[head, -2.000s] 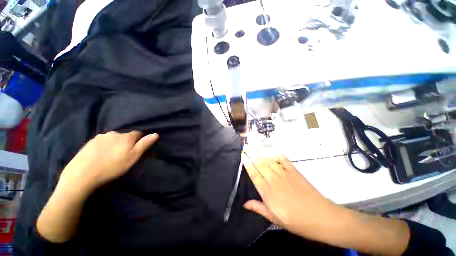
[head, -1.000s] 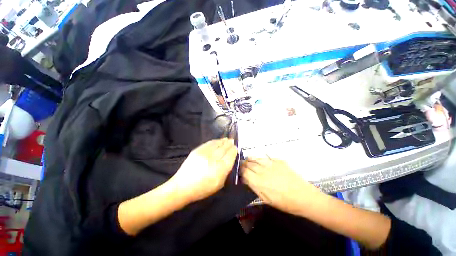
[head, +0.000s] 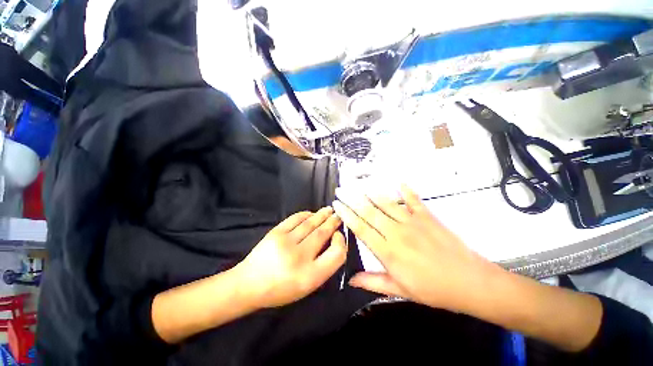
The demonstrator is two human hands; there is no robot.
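Observation:
The black garment [head: 143,179] lies left of and in front of the white sewing machine [head: 458,64]. Its edge runs up to the presser foot and needle area [head: 329,146]. A thin white strip [head: 345,261] shows along the edge between my hands. My left hand [head: 297,261] lies on the cloth left of the edge, fingertips together at it. My right hand [head: 408,246] lies flat, fingers extended, fingertips at the edge just in front of the needle. Whether either hand pinches the cloth is hard to tell.
Black shears [head: 512,154] lie right of the needle. A black tray [head: 608,189] with a silver pointed tool [head: 634,182] is beside them. A measuring tape [head: 573,257] follows the table's front edge. A blue bin [head: 34,129] stands at the far left.
My left hand has come from the left part of the garment to the edge beside my right hand. My right hand has flattened since one second ago. The camera view has shifted closer to the machine.

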